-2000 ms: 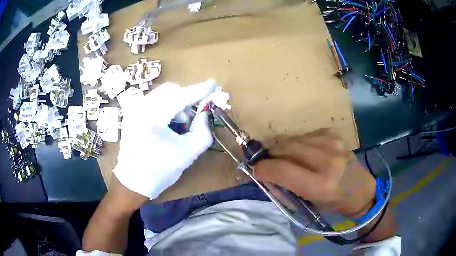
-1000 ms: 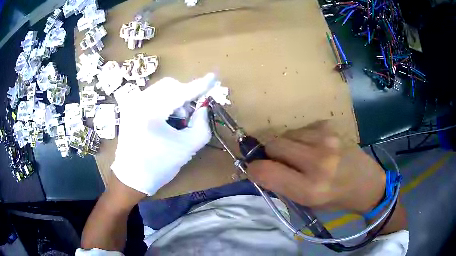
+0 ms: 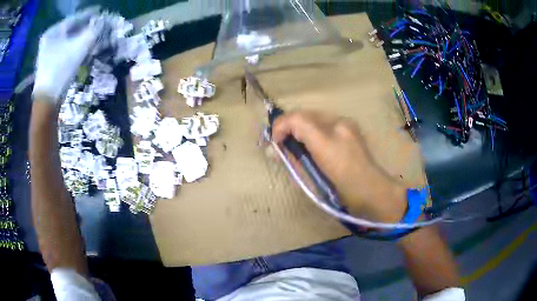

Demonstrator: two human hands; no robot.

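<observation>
My left hand [image 3: 62,56], in a white glove, is at the far upper left over the heap of white plastic housings [image 3: 97,126]. It is blurred and its fingers overlap the white parts, so I cannot tell whether it holds one. My bare right hand [image 3: 330,150] holds the soldering iron [image 3: 271,109] by its black handle above the cardboard sheet. The iron's tip points up and forward, near the rim of the clear fume hood. A pale solder feed tube [image 3: 309,191] curves from the iron over the wrist.
The clear hood [image 3: 277,32] hangs over the top of the cardboard sheet [image 3: 235,235]. A white part [image 3: 253,42] shows through it. Tangled lead wires [image 3: 453,64] lie at the upper right. A few wires [image 3: 404,103] lie at the cardboard's right edge. Circuit boards [image 3: 9,194] line the far left.
My left hand has left the middle and moved to the upper left heap. My right hand has moved up and left with the iron. The view has shifted, and the hood now shows.
</observation>
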